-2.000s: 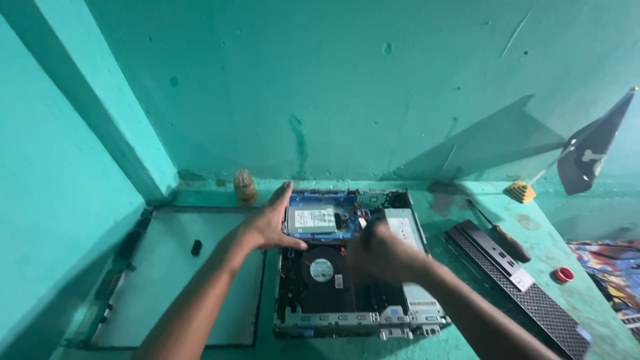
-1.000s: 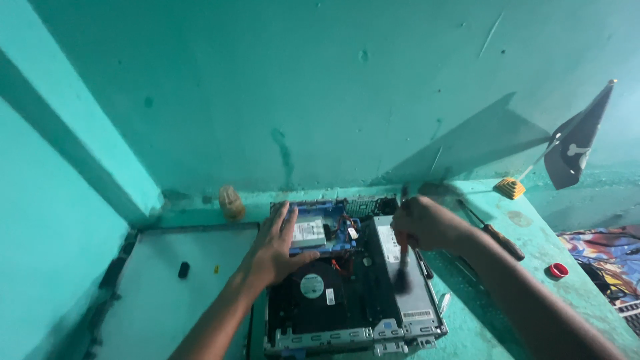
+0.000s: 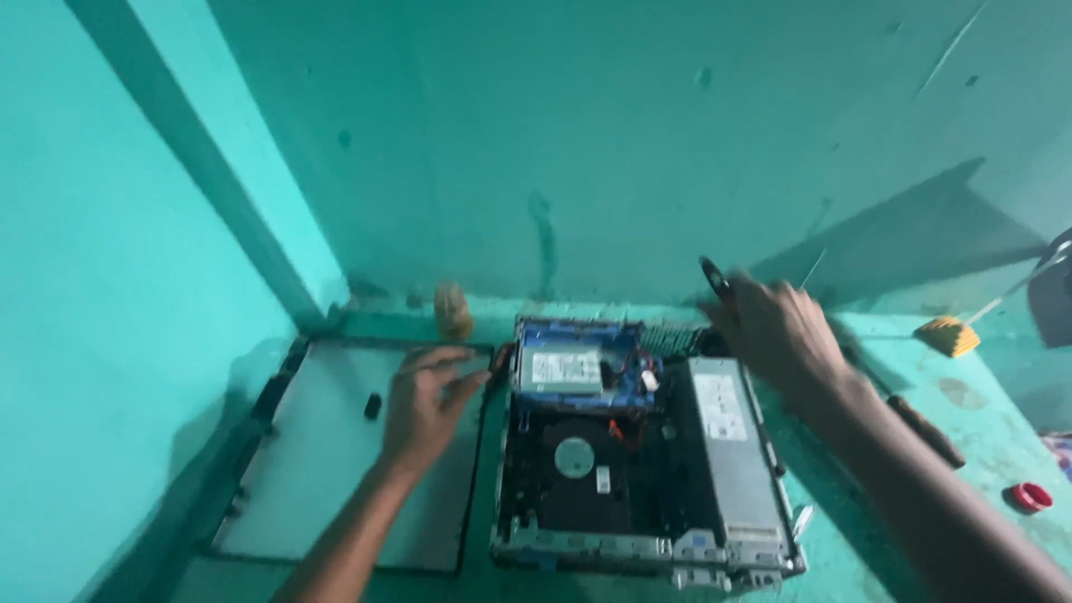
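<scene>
An opened small desktop computer (image 3: 645,452) lies on the teal surface, its inside facing up. It holds a blue drive bracket (image 3: 578,335) with a labelled metal drive, a round-hubbed black unit (image 3: 574,458) and a long metal power supply (image 3: 737,461). My left hand (image 3: 431,398) hovers over the right part of the detached side panel (image 3: 335,469), left of the computer, thumb and fingers apart with nothing seen between them. My right hand (image 3: 775,327) is above the computer's back right corner, closed on the dark handle of a tool, probably a brush (image 3: 714,276); its other end is hidden.
A small jar (image 3: 453,311) stands by the wall behind the panel. A small black piece (image 3: 373,406) lies on the panel. On the right are a screwdriver (image 3: 928,431), a red ring (image 3: 1030,497) and a yellow base (image 3: 948,337) holding a small flag.
My left hand has left the computer's blue bracket and moved left over the panel. My right hand has risen from the power supply toward the back right, still holding the tool.
</scene>
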